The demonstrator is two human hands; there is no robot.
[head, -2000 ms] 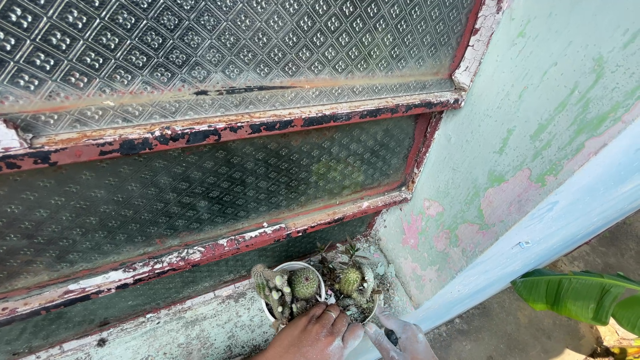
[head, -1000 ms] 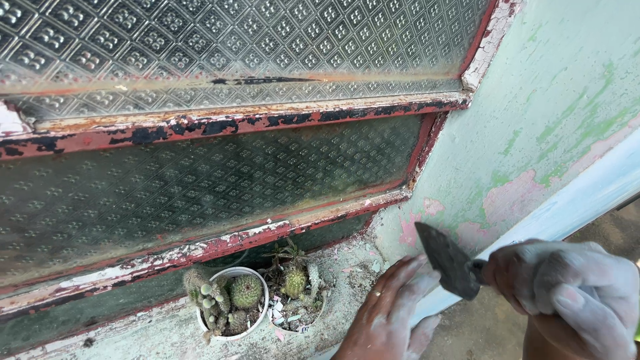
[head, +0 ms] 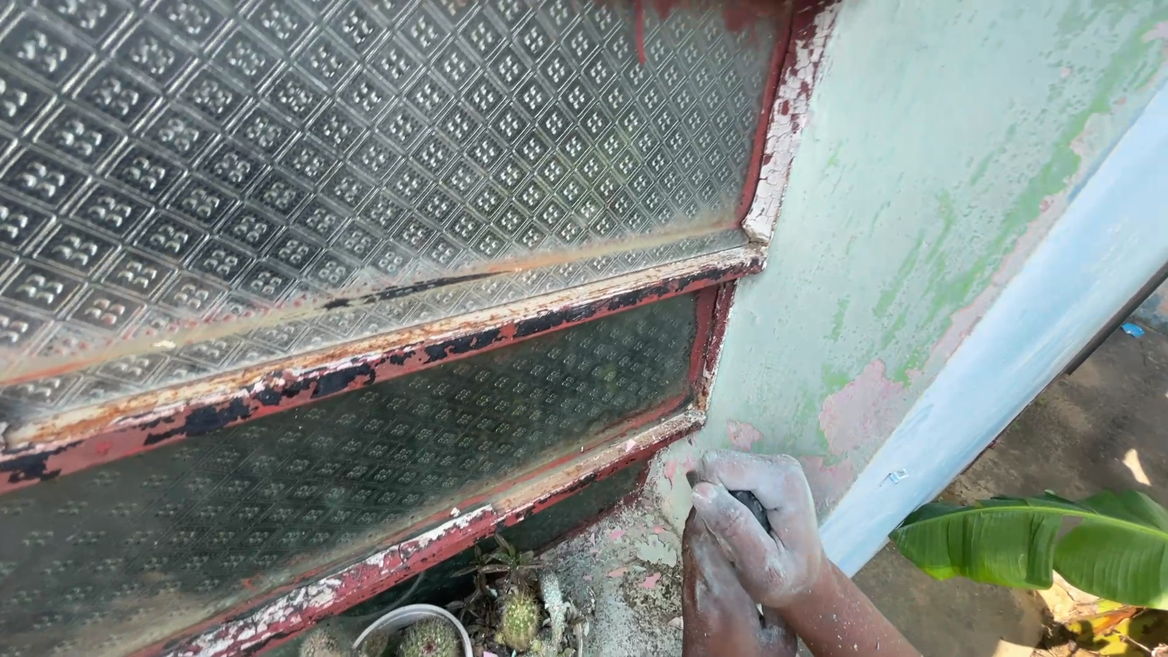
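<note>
My right hand (head: 762, 529), covered in pale dust, is closed round a dark scraper (head: 751, 507) low beside the peeling wall. Only a small dark part of the tool shows between the fingers; its blade is hidden. Against and partly beneath the right hand is my left hand (head: 721, 589), also dusty, with its fingers mostly covered, so its grip cannot be told. The wall (head: 794, 365) has pale green paint with bare pink patches. Left of the hands, the window ledge (head: 616, 570) carries loose paint flakes.
A potted cactus (head: 429, 638) in a white pot (head: 406, 613) and another cactus (head: 519, 619) stand on the ledge. The patterned-glass window has a peeling red frame (head: 511, 319). A pale blue wall edge (head: 995, 356) and a banana leaf (head: 995, 543) lie to the right.
A second ago the hands were apart, with the scraper's blade showing in the right hand; now they are together beside the wall. Earlier still, both were by the pots. The view has shifted.
</note>
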